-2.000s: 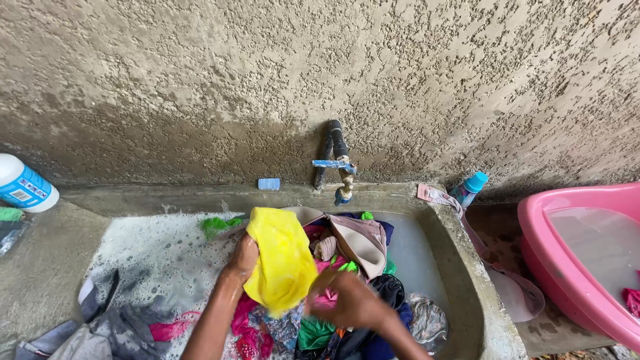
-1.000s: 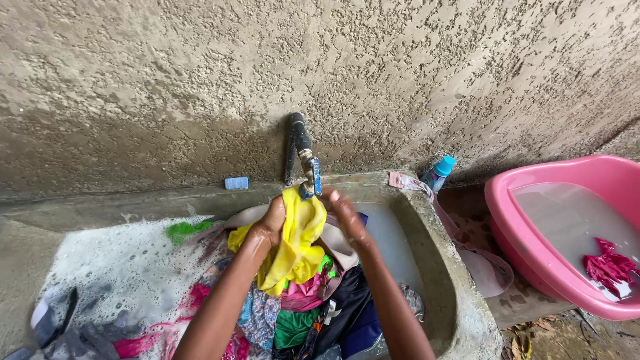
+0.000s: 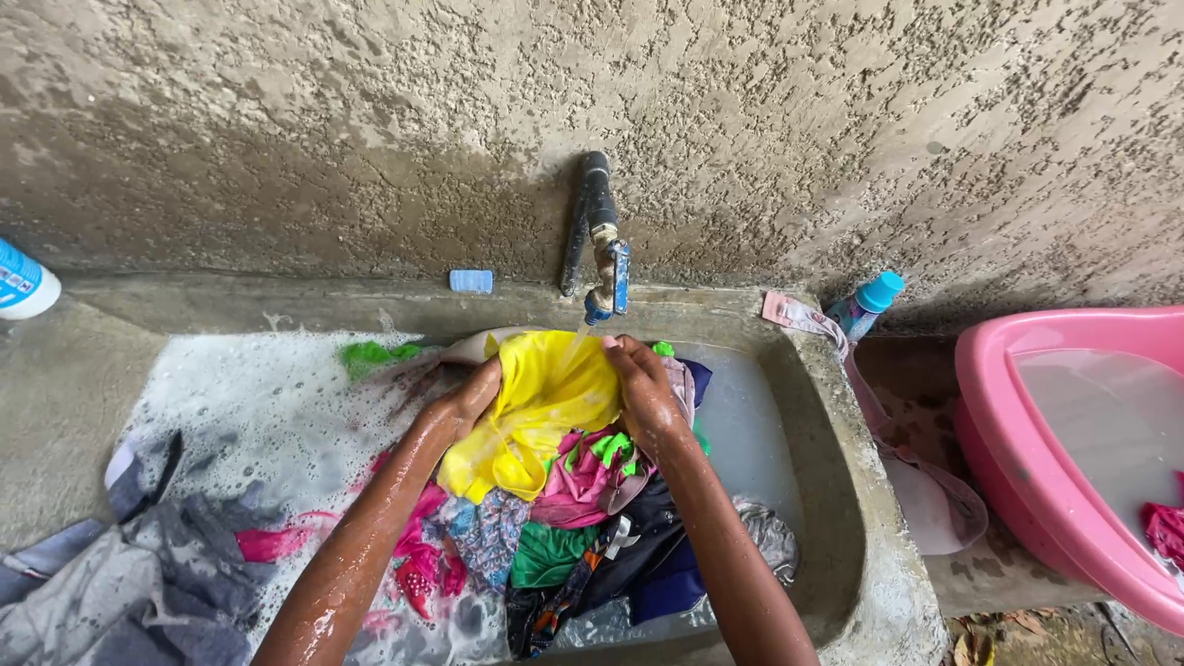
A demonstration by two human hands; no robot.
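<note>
A wet yellow cloth (image 3: 546,398) is spread between my two hands under the tap (image 3: 606,277), and a stream of water runs onto it. My left hand (image 3: 467,402) grips its left edge; my right hand (image 3: 643,384) pinches its upper right edge between thumb and fingers. The lower part of the cloth hangs over a heap of wet clothes, among them a pink garment (image 3: 578,486), a green one (image 3: 552,555) and a dark one (image 3: 647,527). The heap lies in the soapy water of a concrete sink (image 3: 832,462).
Grey clothes (image 3: 148,583) lie at the sink's left. A blue soap bar (image 3: 471,281) rests on the back ledge. A blue-capped bottle (image 3: 860,305) and a strapped garment (image 3: 934,499) are at the right, beside a pink basin (image 3: 999,398) of water. A white bottle (image 3: 23,282) stands far left.
The tap's blue handle, crosswise two seconds ago, now points down along the spout, and water runs. My right hand, off the yellow cloth earlier, now holds its edge, and the cloth is spread under the spout.
</note>
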